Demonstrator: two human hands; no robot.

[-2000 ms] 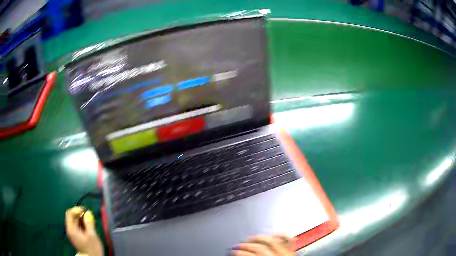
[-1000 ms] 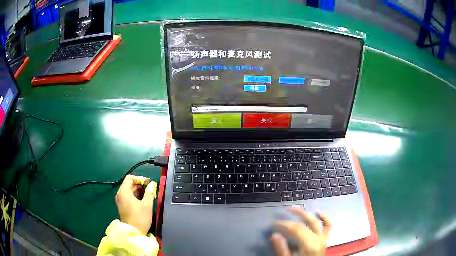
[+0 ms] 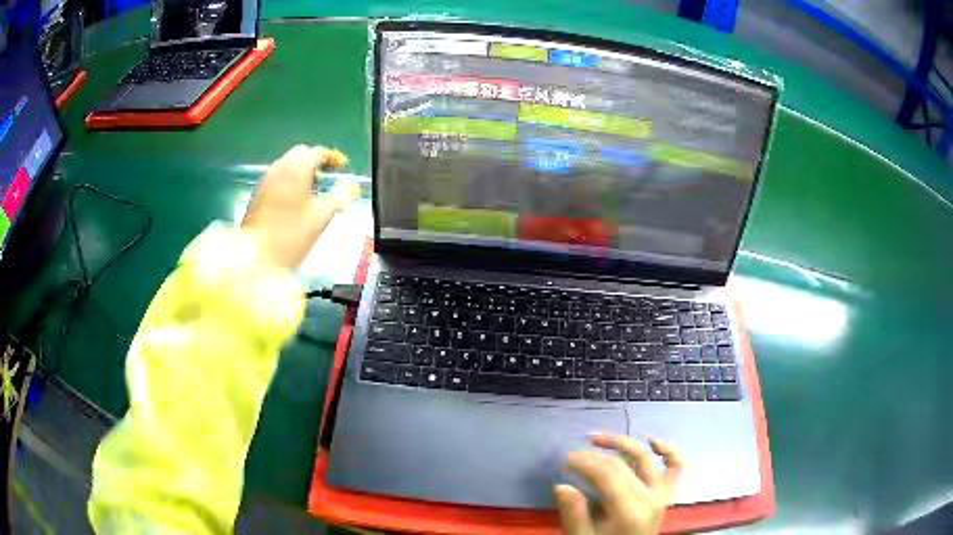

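Note:
An open grey laptop (image 3: 559, 355) lies on a red tray (image 3: 761, 418). Its screen shows blurred, overlapping windows with green, red and blue bars. A black video cable plug (image 3: 345, 294) is in the laptop's left side. My left hand (image 3: 298, 204), with yellow covers on the fingertips and a yellow sleeve, is raised left of the screen, thumb and fingers apart, holding nothing. My right hand (image 3: 619, 483) is over the palm rest with fingers at the touchpad's lower part, holding nothing.
Another open laptop (image 3: 183, 78) lies on a red tray at the back left, with part of one more beyond. An external monitor (image 3: 23, 136) is cut off at the left edge. Loose thin black cables (image 3: 78, 282) lie beside it on the green bench (image 3: 846, 219).
My left hand has moved from near the cable plug up and forward beside the screen. The laptop screen has changed from one test page to overlapping windows. My right hand remains at the touchpad.

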